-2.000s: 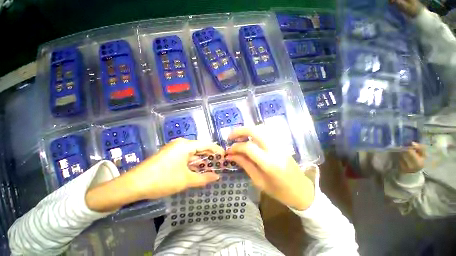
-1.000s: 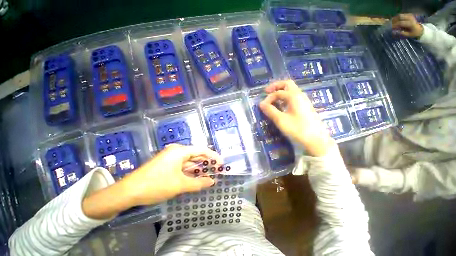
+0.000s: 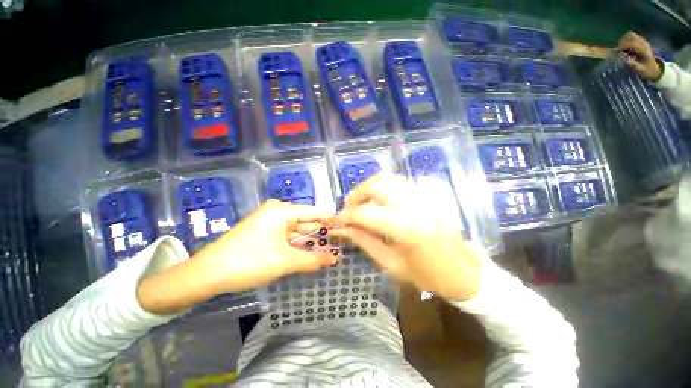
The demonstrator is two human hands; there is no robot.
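A clear sheet with rows of small dark rings [image 3: 326, 295] hangs over the tray's front edge. My left hand [image 3: 250, 246] is shut on the sheet's bent upper end. My right hand [image 3: 401, 235] is at the same end, fingertips together at the sheet's edge; whether a ring is pinched between them cannot be told. Beyond the hands lies a clear blister tray [image 3: 246, 102] with two rows of blue phone housings [image 3: 207, 102], some with red or silver patches. My hands partly cover the front-row housings.
A second clear tray of blue housings [image 3: 505, 157] lies at the right, against the first. Further right are ridged clear trays [image 3: 633, 114] and a coworker's hand [image 3: 639, 53]. A green surface [image 3: 227, 14] runs along the back.
My right hand has come back from a front-row housing at the right of the tray to the sheet. The coworker's hand has shifted slightly right in view.
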